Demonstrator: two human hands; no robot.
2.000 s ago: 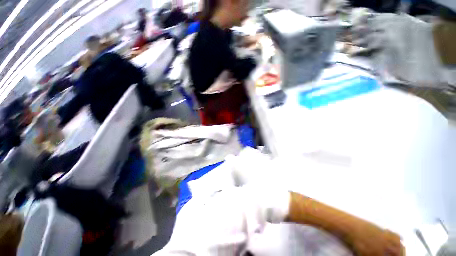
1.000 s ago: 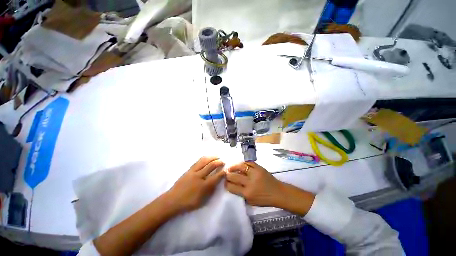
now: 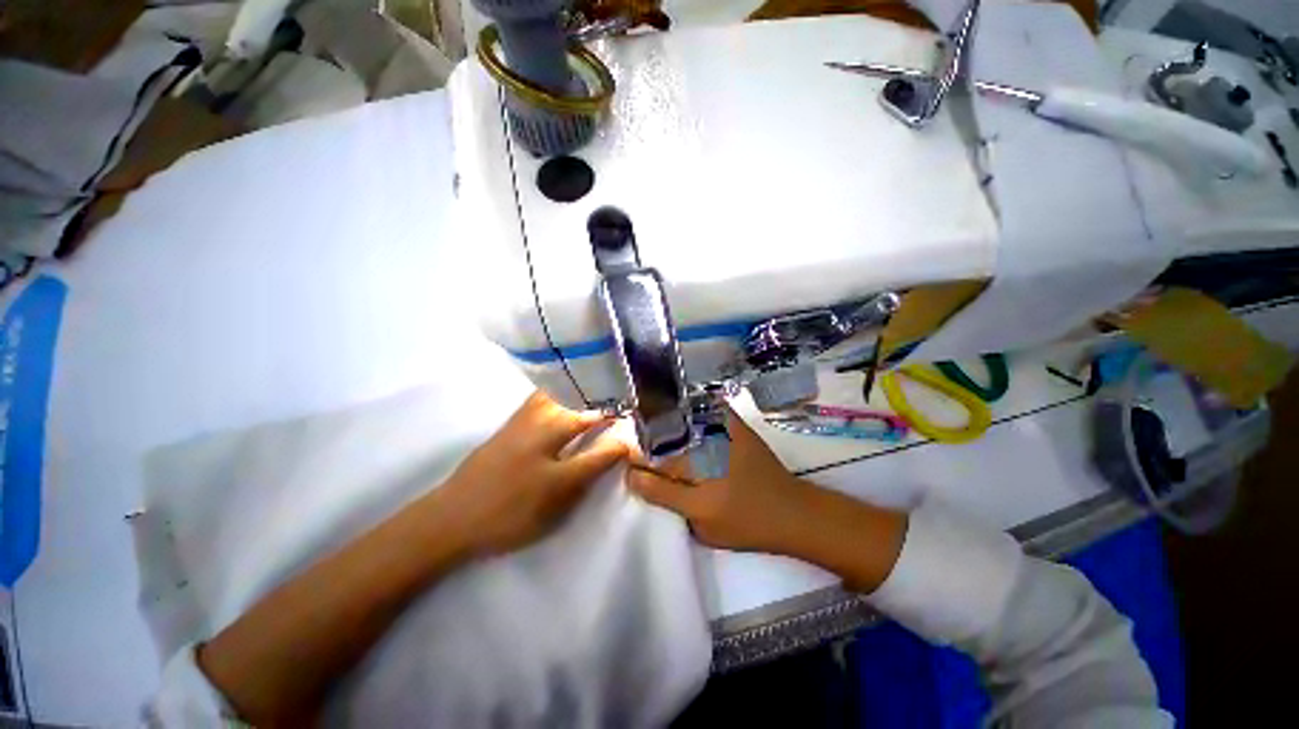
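Observation:
A white cloth panel [image 3: 556, 612] lies on the machine table and hangs over its front edge. The white sewing machine [image 3: 769, 185] with a blue stripe stands over it. My left hand [image 3: 534, 470] lies on the cloth, its fingertips on the cloth left of the presser foot [image 3: 708, 444]. My right hand [image 3: 734, 491] is at the foot's right, thumb and fingers on the cloth's edge. The foot and the shiny upright loop [image 3: 650, 356] hide part of the right fingers. The needle itself cannot be made out.
Scissors with yellow [image 3: 933, 405] and green handles lie right of the needle, beside pink and blue sticks [image 3: 841, 423]. A clear round tub [image 3: 1175, 442] is at the right table edge. Crumpled cloth [image 3: 86, 128] is at the back left. Something blue [image 3: 1111, 598] is below the table edge.
The view has turned from the neighbouring stations to the machine and moved closer. Since one second ago, both hands remain near the foot, with the right fingers now partly behind it.

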